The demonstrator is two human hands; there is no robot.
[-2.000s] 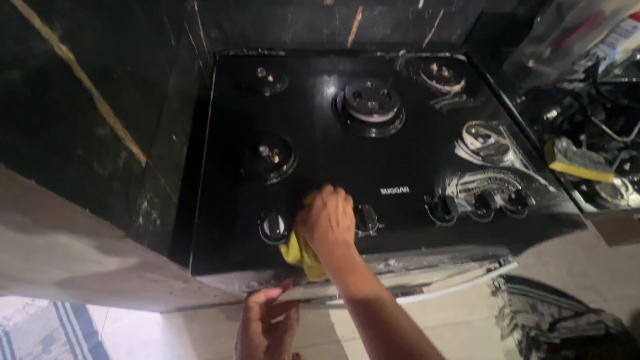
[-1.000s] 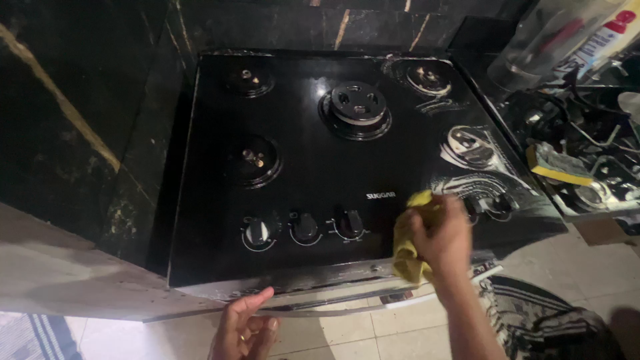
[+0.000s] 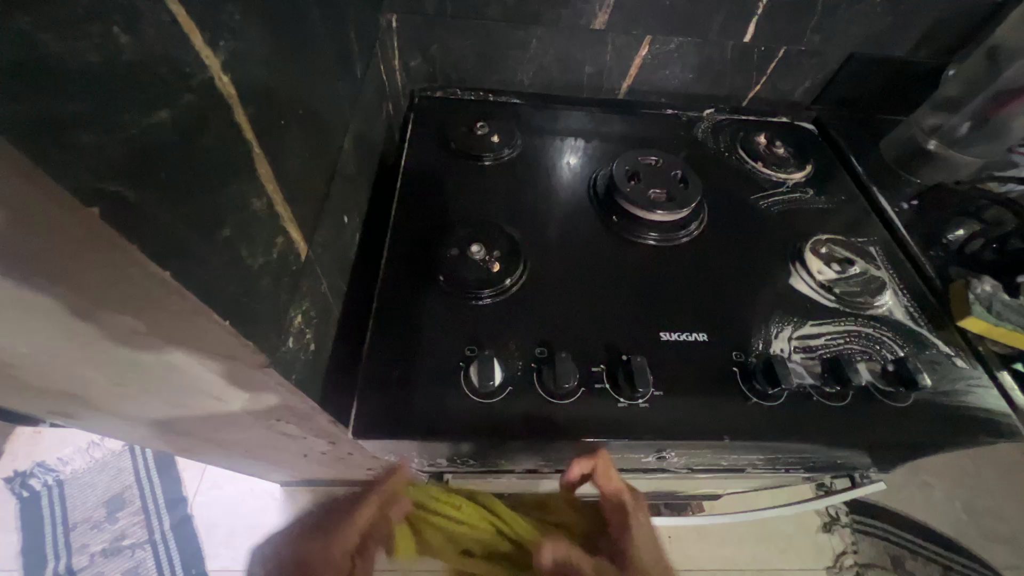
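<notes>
A yellow cloth [image 3: 480, 524] is stretched between my two hands at the bottom of the view, just in front of the stove's front edge. My left hand [image 3: 344, 520] grips its left end and is blurred. At the other end, my right hand [image 3: 612, 512] holds the cloth with bent fingers. Behind them lies the black Suggar glass stovetop [image 3: 560, 304]. White foam [image 3: 840, 336] streaks its right side, around the right burners and over the right control knobs [image 3: 832, 374]. The centre burner [image 3: 656, 186] has its cap on; the two left burner bases [image 3: 480, 260] are uncapped.
Dark gold-veined stone walls [image 3: 264, 144] rise at the left and back. On the right are a clear plastic container [image 3: 952, 120] and a yellow sponge [image 3: 988, 316] among dark metal parts. The oven handle [image 3: 776, 510] juts out in front. Striped woven rugs [image 3: 112, 504] lie on the floor.
My right hand has left the stovetop's right front with the cloth and come down to the front edge. My left hand, apart from the cloth before, now holds it too.
</notes>
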